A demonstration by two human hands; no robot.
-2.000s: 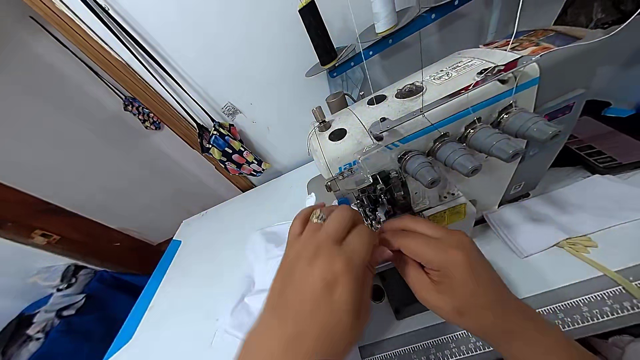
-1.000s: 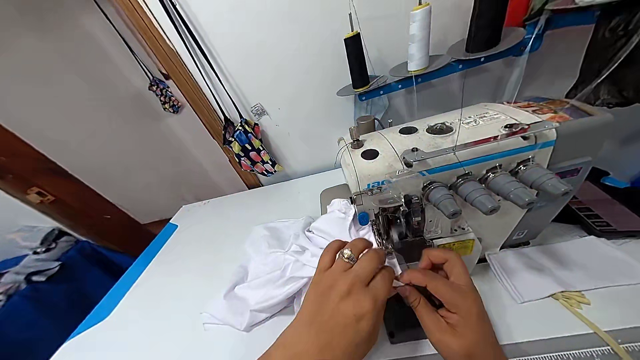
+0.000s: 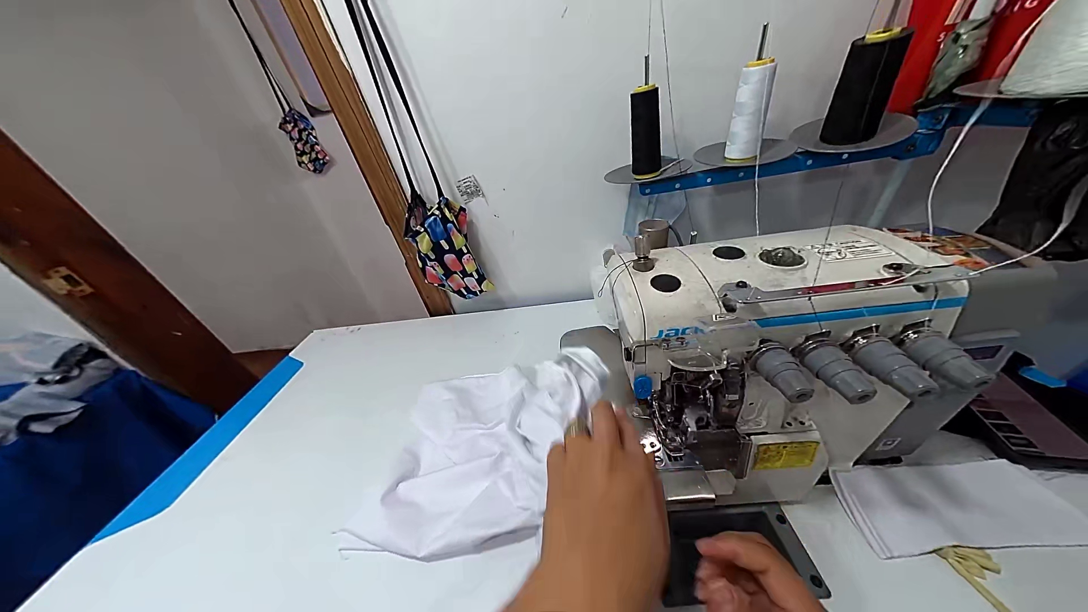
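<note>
White cloth lies bunched on the table, left of a Jack overlock sewing machine. My left hand, with a ring on one finger, is over the cloth's right edge, close to the needle and presser foot area. Its fingertips are partly hidden and blurred, so whether they pinch the cloth cannot be told. Lower right, my right hand is in front of the machine over a dark plate, fingers curled, with nothing visible in it; part of it is out of frame.
Folded white fabric pieces lie on the right beside a pale yellow strip. Thread cones, including a white one, stand on a blue rack behind the machine. A patterned pouch hangs on the wall. Blue edging runs along the table's left side.
My hands were together at the front of the machine; now they are apart. My left hand has moved up over the cloth, my right lies lower right. The view has shifted.
</note>
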